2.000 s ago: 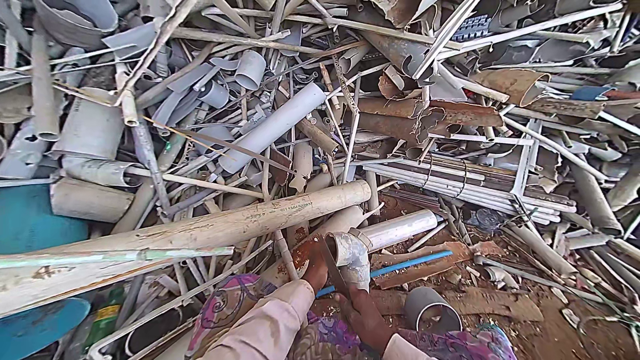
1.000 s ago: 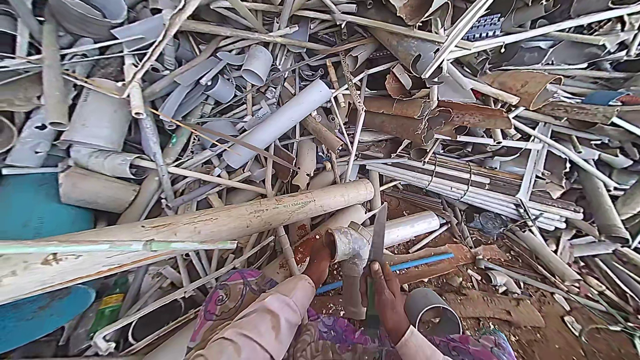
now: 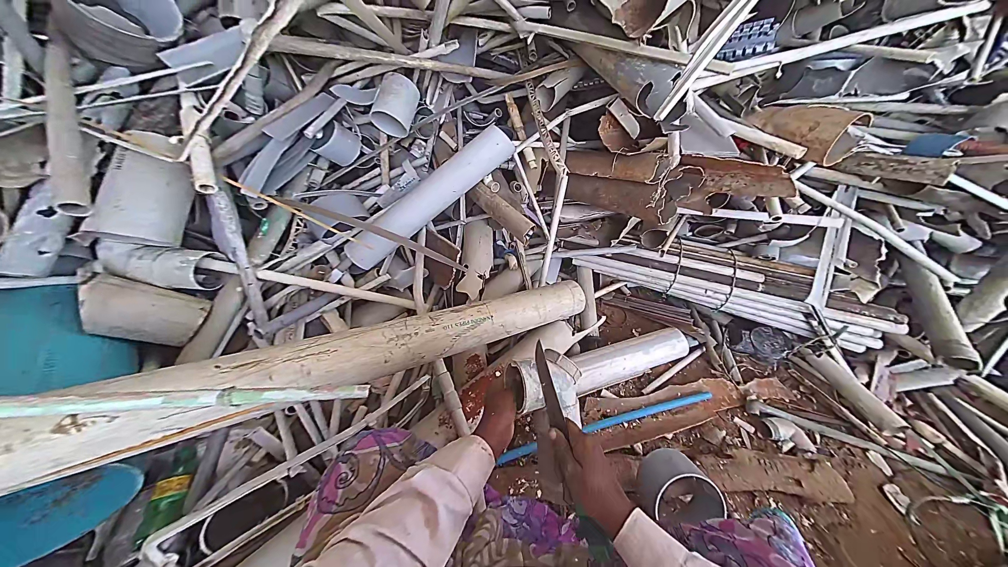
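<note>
My left hand (image 3: 498,411) holds the open left end of a grey plastic pipe fitting (image 3: 531,384), which is joined to a whitish pipe (image 3: 630,361) pointing right. In my right hand (image 3: 587,472) is a large knife (image 3: 551,394), its dark pointed blade slanting up across the fitting. The blade lies over or against the fitting; contact is hard to tell. A thin blue pipe (image 3: 650,411) runs behind my right hand. Just right of that hand lies a short grey pipe piece (image 3: 679,482), its round opening showing.
A long, thick beige pipe (image 3: 409,335) crosses from the left edge to the middle. Heaped scrap pipes fill the far side, among them a light grey pipe (image 3: 431,197) and a tied bundle of thin white pipes (image 3: 732,295). Blue-green containers (image 3: 55,339) and a green bottle (image 3: 167,492) are at left.
The knife blade stood upright beside the fitting one second ago; now it tilts left across it. My left hand has stayed at the fitting.
</note>
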